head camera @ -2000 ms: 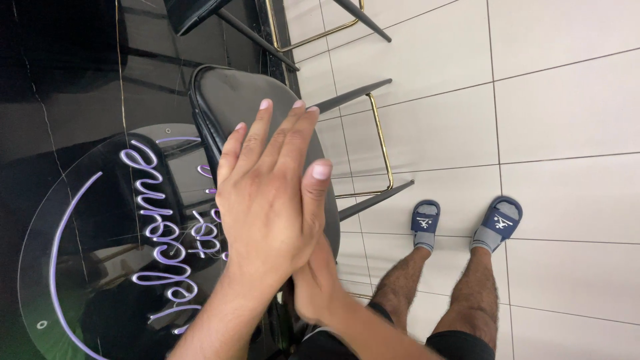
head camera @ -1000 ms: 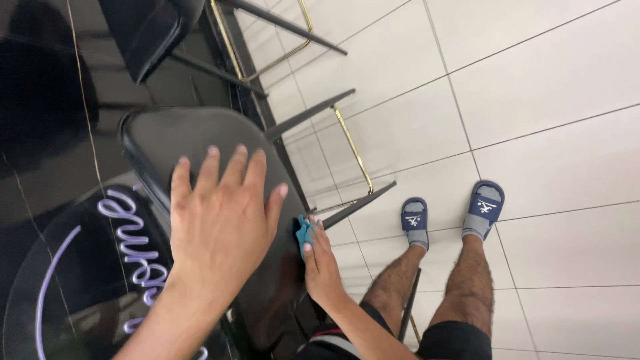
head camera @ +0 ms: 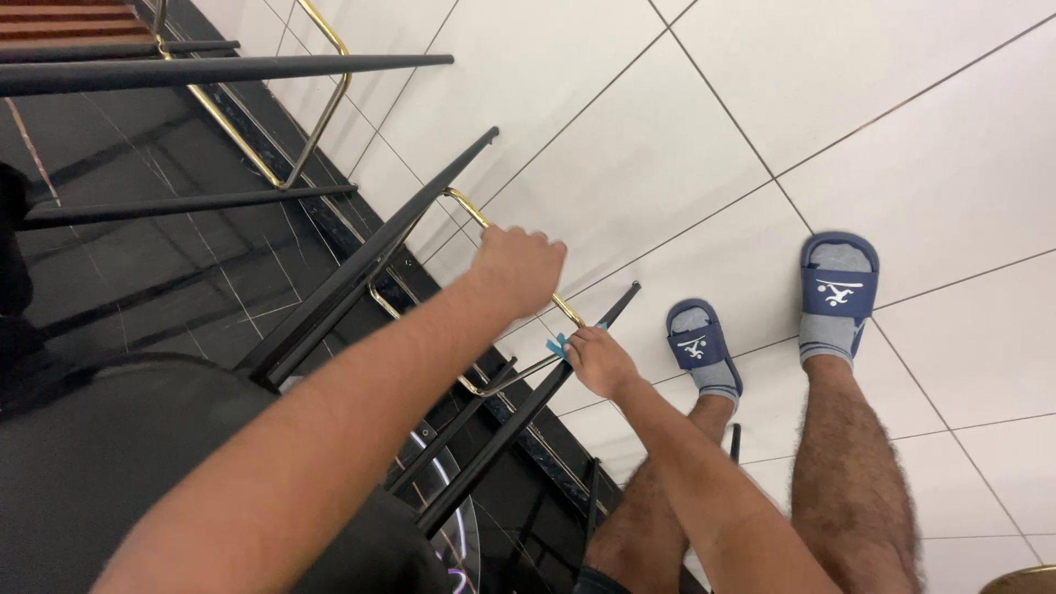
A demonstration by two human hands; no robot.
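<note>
My left hand [head camera: 520, 272] is closed around the brass footrest bar [head camera: 467, 206] of a black chair, between two of its black legs [head camera: 371, 256]. Below and to the right of it, my right hand [head camera: 601, 360] holds a small blue cloth [head camera: 558, 345] against the place where the footrest meets another black leg [head camera: 495, 450]. Most of the cloth is hidden by my fingers. The dark padded chair seat [head camera: 148, 462] fills the lower left, partly behind my left forearm.
Another chair's black leg [head camera: 247, 73] and brass footrest [head camera: 235, 136] stand at the upper left. My feet in blue slides [head camera: 839, 289] are on white floor tiles [head camera: 932, 173]. A black marble panel [head camera: 190, 272] lies behind the chairs, with part of a neon sign [head camera: 450, 487] low down.
My left hand has gone from the chair seat to the footrest bar. My right hand has moved with the blue cloth from the seat edge to the footrest. The view has shifted towards the chair legs.
</note>
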